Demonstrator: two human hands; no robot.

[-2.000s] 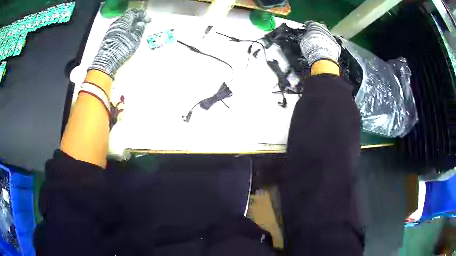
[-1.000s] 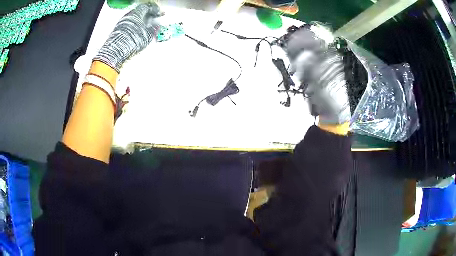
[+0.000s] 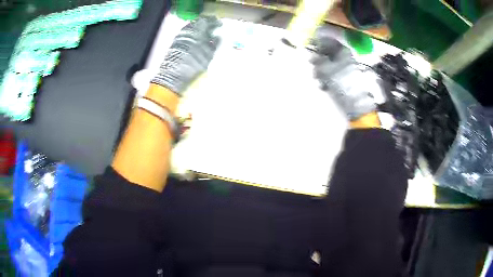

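Note:
My left hand [image 3: 189, 57], in a grey-white knit glove, is at the upper left of the white surface [image 3: 259, 119]; whether it holds anything is not clear. A small, washed-out teal piece [image 3: 238, 45], possibly the circuit board, lies right of its fingers. My right hand [image 3: 345, 78], gloved and blurred, is at the upper right with its fingers bent; its grip is not clear. A small black tip [image 3: 288, 43] shows left of its fingers. A heap of black cables [image 3: 416, 103] lies right of this hand, partly at a clear plastic bag [image 3: 473, 146].
A pale yellow tool [image 3: 309, 20] points down at top centre. Green round objects [image 3: 186, 7] are at the top edge. Teal board rows [image 3: 46, 46] lie on a dark mat [image 3: 92, 92] at left. Blue bins [image 3: 67, 197] and a red object [image 3: 7, 151] are at lower left.
The view has shifted, with the scene moved right and down. My right hand has left the cable heap and is nearer top centre. The folded cable on the white surface no longer shows there.

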